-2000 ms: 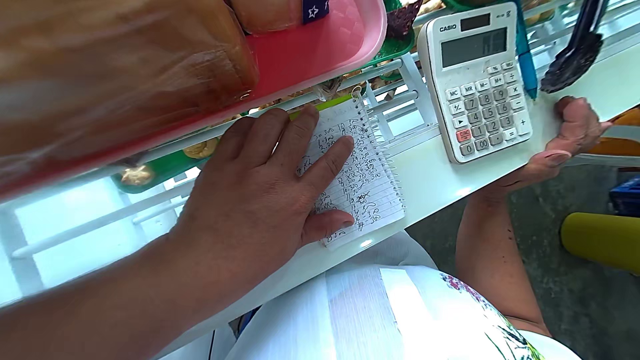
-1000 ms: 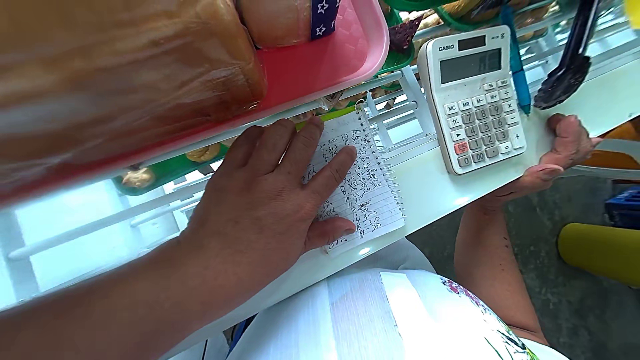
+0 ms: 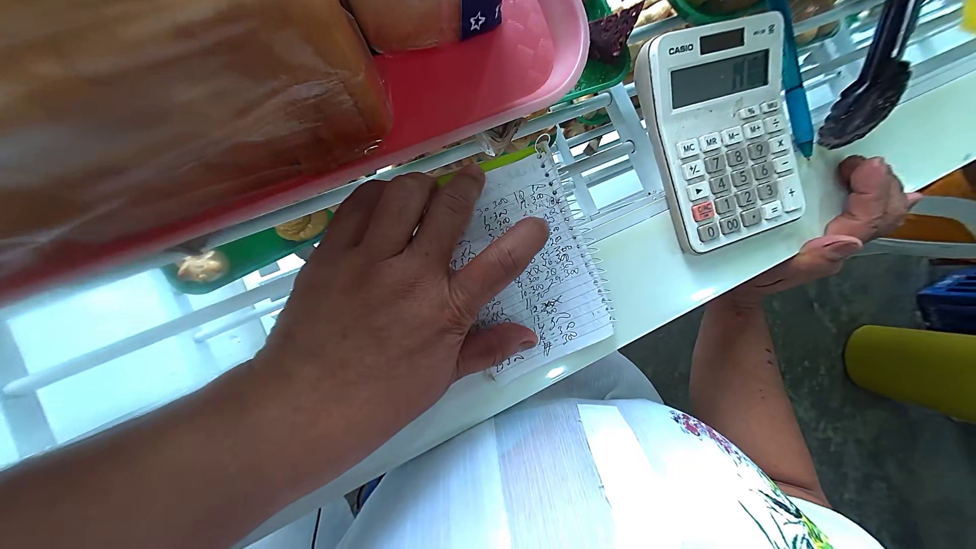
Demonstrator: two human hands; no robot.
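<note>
A spiral notepad (image 3: 564, 305) with handwritten figures lies on the pale counter ledge. My left hand (image 3: 404, 267) rests flat across its left part, fingers spread, covering some of the writing. To the right, a white Casio calculator (image 3: 724, 183) lies tilted on the ledge and rack. My right hand (image 3: 869, 213) is at the ledge's edge, right of the calculator, fingers loosely curled with nothing seen in them. A blue pen (image 3: 797, 99) lies along the calculator's right side. Beside the pen are black tongs (image 3: 865, 95).
A pink-red tray (image 3: 488, 76) holding large wrapped brown loaves (image 3: 191, 114) fills the upper left. Green trays (image 3: 259, 252) with baked items show below the white rack (image 3: 152, 335). An olive-yellow cylindrical object (image 3: 907, 370) and a blue crate (image 3: 949, 301) are at the lower right.
</note>
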